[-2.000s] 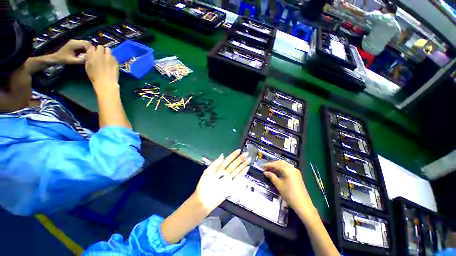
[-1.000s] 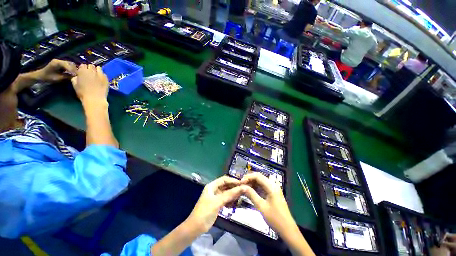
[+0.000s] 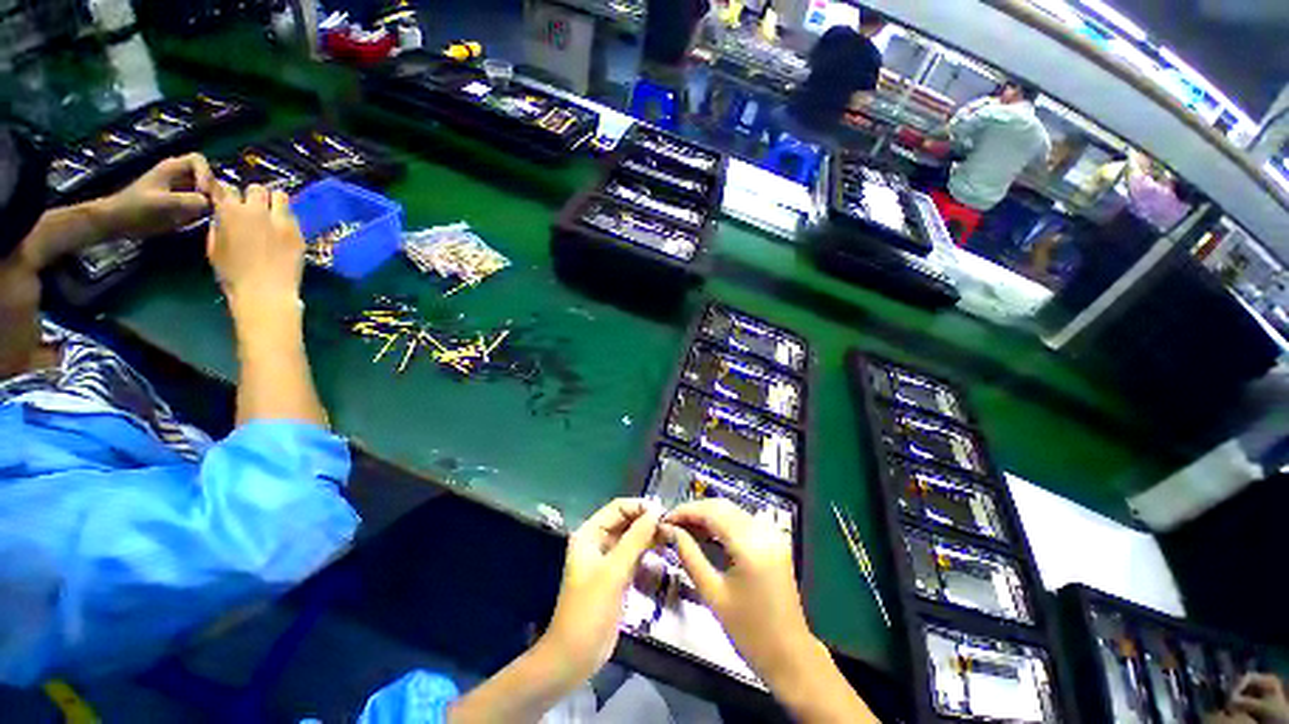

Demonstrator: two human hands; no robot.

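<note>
My left hand [image 3: 601,573] and my right hand [image 3: 738,573] meet at the fingertips above the near end of a black foam tray [image 3: 809,424]. Thumbs and forefingers pinch something tiny between them; it is too small to make out. The tray holds a row of silver-and-black phone frames [image 3: 732,434] with small orange strips. My hands partly hide the nearest frames.
A second tray row [image 3: 975,566] stands to the right, with tweezers [image 3: 860,563] between the rows and a white sheet [image 3: 1089,545] beyond. Pale sticks [image 3: 424,344], black pieces [image 3: 558,375], a plastic bag [image 3: 455,255] and blue bin [image 3: 371,234] lie left, near a worker in blue [image 3: 170,523].
My open left palm has turned in and closed at the fingertips against my right hand. Both hands came together over the tray's near end. The view has shifted.
</note>
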